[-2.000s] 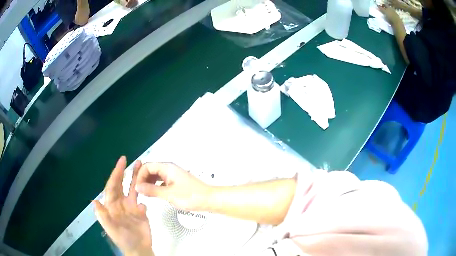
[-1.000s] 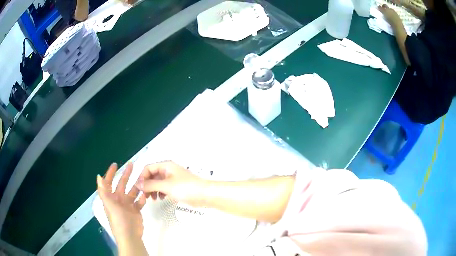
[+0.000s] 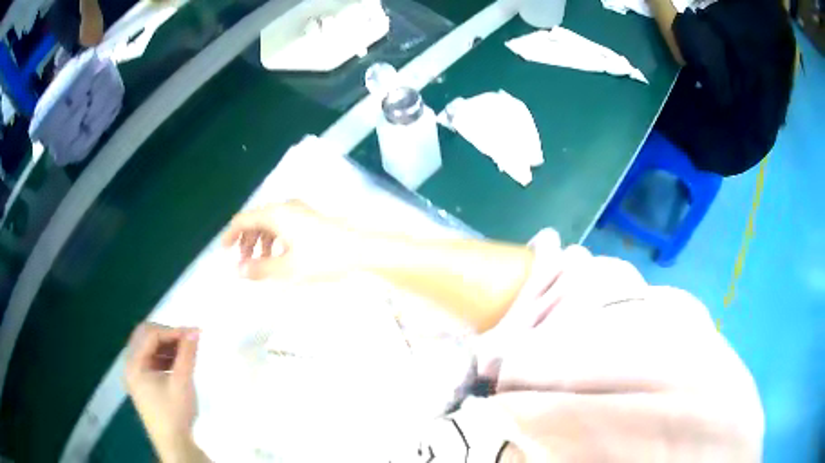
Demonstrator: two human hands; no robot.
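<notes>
A white top cover (image 3: 317, 380), washed out by glare, lies in front of me with faint grey print on its face. My left hand (image 3: 167, 371) is at its left edge, fingers curled; whether they grip the edge cannot be told. My right hand (image 3: 262, 240) is over the white work area near the cover's upper side, fingers bent and apart, with nothing visible in it. Shiny plastic bags (image 3: 398, 197) show beyond the cover. A white pump bottle (image 3: 409, 149) with a silver top and open clear lid stands past them. A crumpled white cloth (image 3: 499, 134) lies right of it.
A curved green conveyor (image 3: 181, 172) runs at left, carrying a white cover (image 3: 303, 41) on clear plastic. A long cloth (image 3: 574, 52) lies farther along the bench. Stacked white pieces (image 3: 80, 107) stand across the line. A person in black sits at upper right by a blue stool (image 3: 665, 194).
My hands have moved apart: the right hand up and away, the left to the cover's left edge. The view has shifted, so the bottle and cloths appear farther left and higher.
</notes>
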